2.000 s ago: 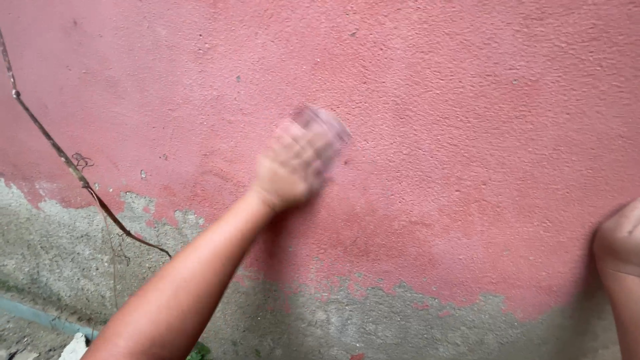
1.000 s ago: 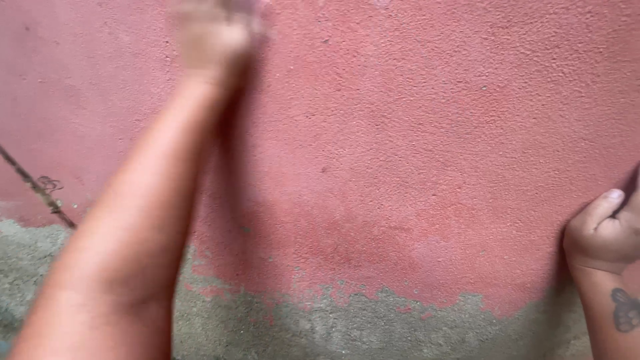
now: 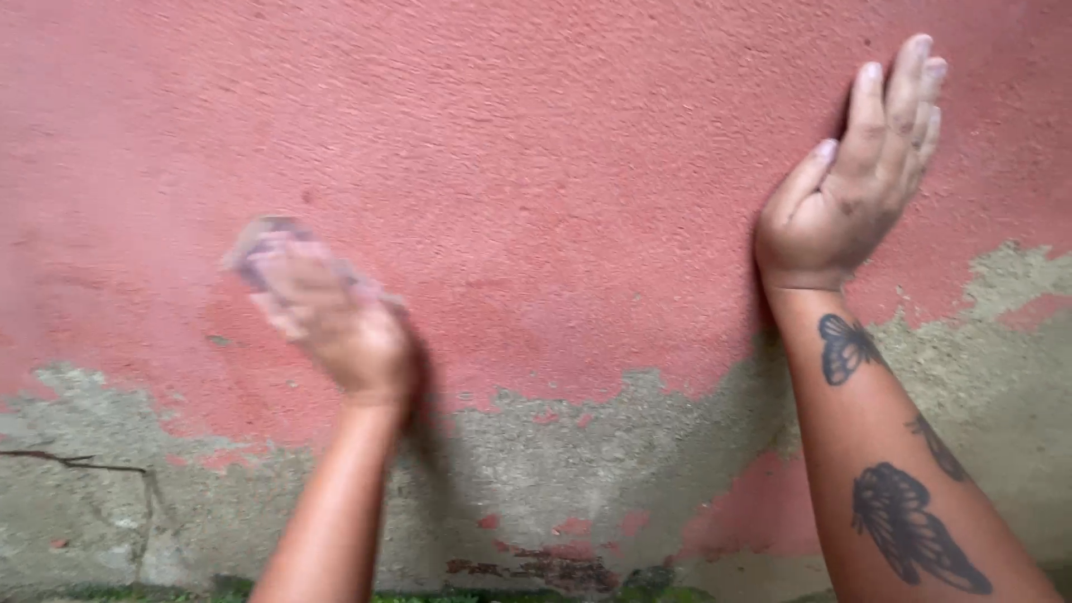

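A pink-painted wall (image 3: 536,209) with a rough surface fills most of the view, and its paint has come off along the bottom. At the left, my left hand (image 3: 335,310) lies nearly flat over a thin pinkish-grey piece, perhaps sandpaper or cloth (image 3: 272,234), and presses it to the wall; both are blurred. My right hand (image 3: 863,176) rests by its edge against the wall at the right, fingers pointing up and slightly apart, with nothing in it.
Bare grey plaster (image 3: 569,452) runs along the wall's lower part. A thin dry twig (image 3: 75,461) lies against it at the lower left. Green moss (image 3: 419,596) grows along the wall's foot, near a dark, broken patch (image 3: 544,569).
My left hand was high on the wall a second ago and is now lower, near the plaster edge. More of my right hand and forearm shows. The view has shifted to the right.
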